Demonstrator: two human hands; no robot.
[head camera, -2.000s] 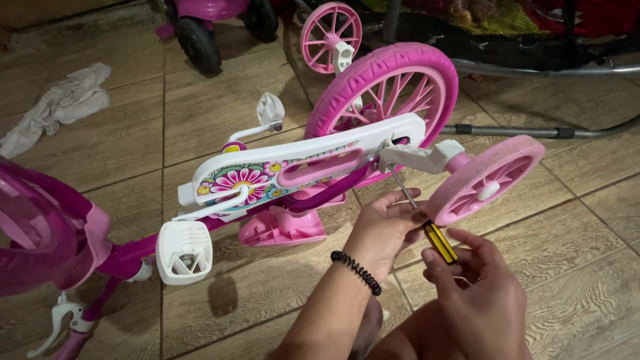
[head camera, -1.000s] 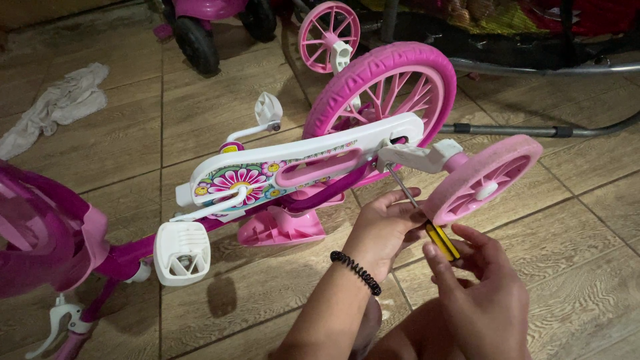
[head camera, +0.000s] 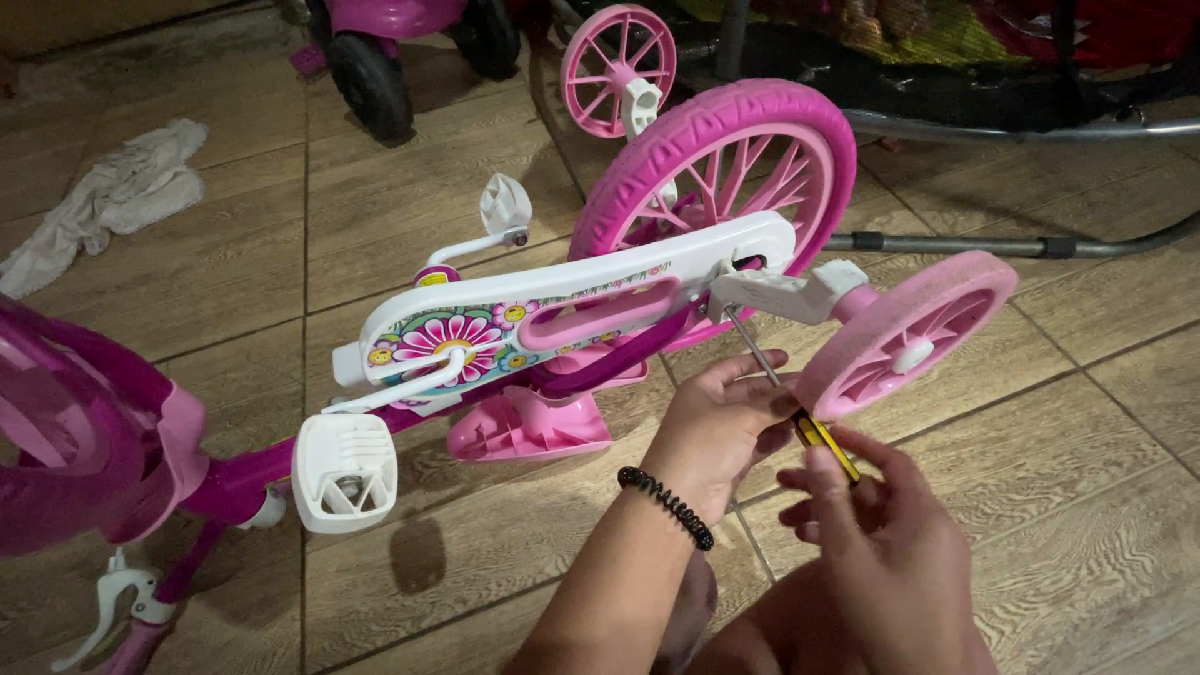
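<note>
A pink child's bicycle lies upside down on the floor, its rear wheel (head camera: 825, 178) raised and a white chain guard (head camera: 581, 281) with flower print facing me. My left hand (head camera: 731, 422), a black coil band on its wrist, holds the shaft of a screwdriver (head camera: 825, 445) between its fingers. The fingers of my right hand (head camera: 872, 516) are on its yellow and black handle. The shaft's far end meets the white training wheel bracket (head camera: 778, 295); its tip is hidden there. Beside my hands is the near pink training wheel (head camera: 914, 333).
The far training wheel (head camera: 619, 70) stands behind the rear wheel. A white pedal (head camera: 345, 473) sticks up at the left. A white cloth (head camera: 122, 202) lies on the tiled floor. At the back are a pink ride-on toy (head camera: 394, 14) with black wheels and a metal tube frame (head camera: 994, 246).
</note>
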